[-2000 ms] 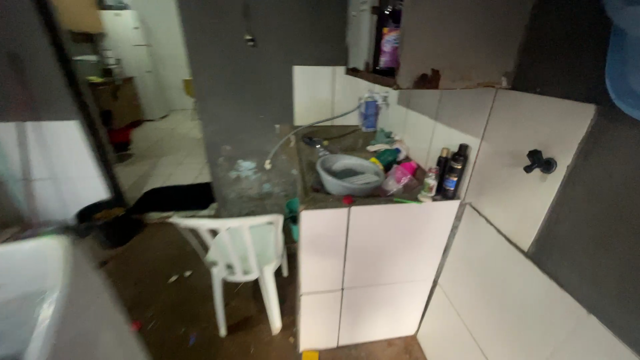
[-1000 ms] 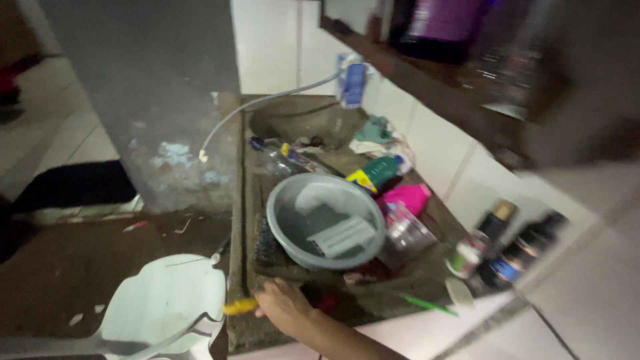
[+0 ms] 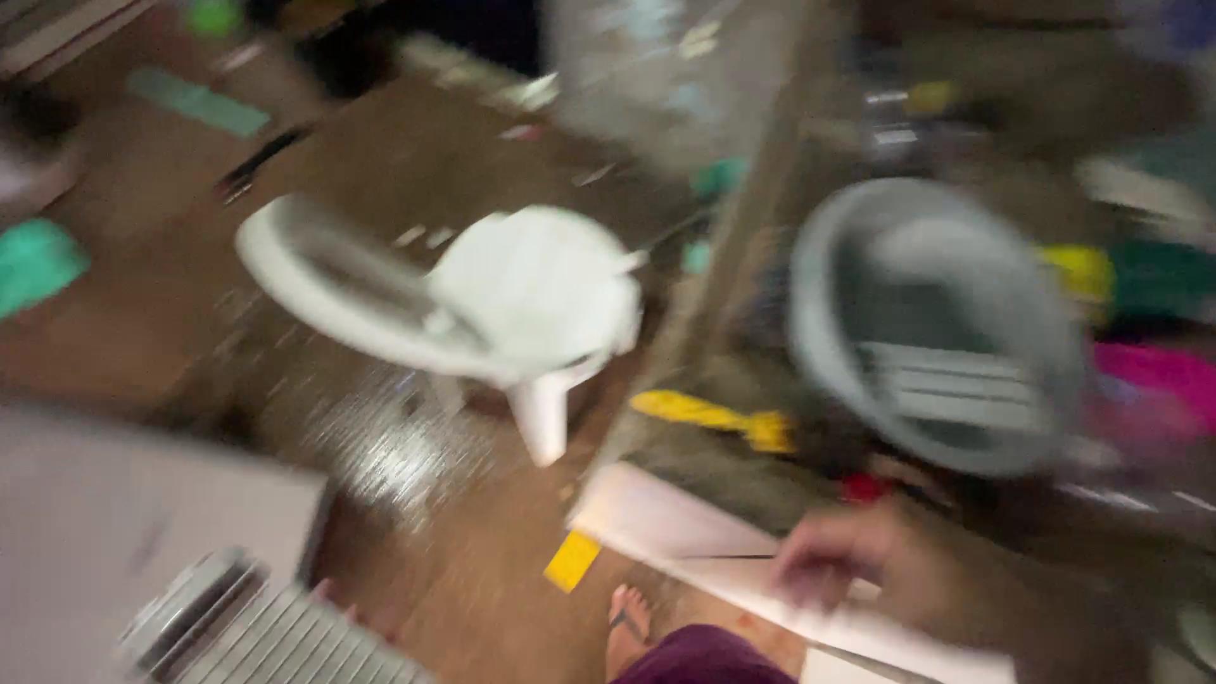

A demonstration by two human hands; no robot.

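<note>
At the lower right, my right hand (image 3: 845, 560) hovers over the pale tiled front edge (image 3: 684, 532) of the sink counter, blurred, fingers loosely curled around nothing visible. A yellow-handled tool (image 3: 712, 418), perhaps a brush, lies on the counter up and left of that hand. The grey plastic basin (image 3: 812, 313), holding water and white slatted pieces (image 3: 959, 389), stands beyond my right hand. At the bottom left, fingertips of my left hand (image 3: 351, 613) show at the edge of a light ribbed plastic panel (image 3: 285, 632), held from beneath; the rest of this hand is hidden.
A white plastic chair (image 3: 537, 285) stands on the wet brown floor left of the counter. A pale flat-topped surface (image 3: 133, 513) fills the lower left. Green (image 3: 38, 266) and yellow (image 3: 572, 560) pieces lie about. A pink item (image 3: 1159, 380) sits right of the basin. My sandalled foot (image 3: 629, 613) shows below.
The view has swung down and left. My right hand has let go of the yellow-handled tool and moved off it. My left hand and the ribbed panel have come into view.
</note>
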